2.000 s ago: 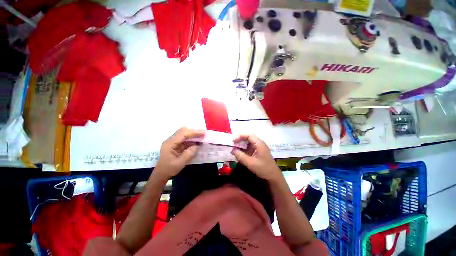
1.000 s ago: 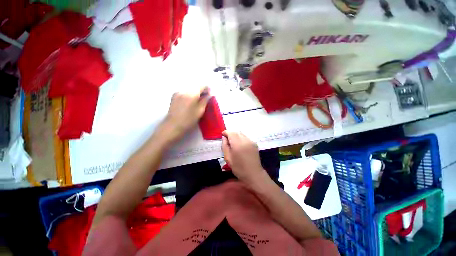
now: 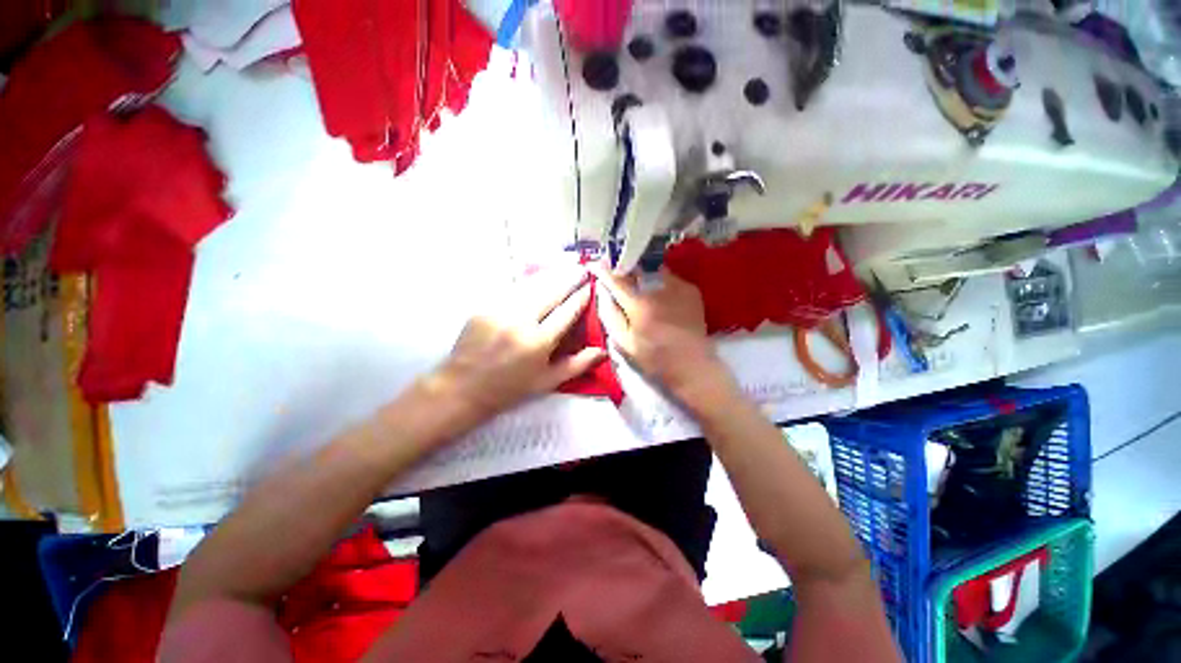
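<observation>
A small red fabric piece [image 3: 596, 376] lies on the white table below the needle area of the HIKARI sewing machine [image 3: 894, 143]. Its upper end reaches the presser foot [image 3: 589, 249]. My left hand [image 3: 512, 352] lies on its left side, fingers pointing up towards the foot. My right hand [image 3: 661, 324] lies on its right side, fingertips close to the needle area. Both hands press on the piece and cover part of it. Whether the needle is in the fabric cannot be told.
Red pieces [image 3: 764, 279] lie under the machine arm, with orange-handled scissors [image 3: 825, 347] beside them. Stacks of red pieces lie at the top [image 3: 389, 78] and left [image 3: 143, 246]. A metal-item tray [image 3: 1039, 298] is at the right. A blue crate [image 3: 894, 479] and green basket [image 3: 1017, 596] stand below.
Both hands have moved up to the needle area with the red piece, which earlier lay lower, with a pale strip held between the hands. The view has shifted.
</observation>
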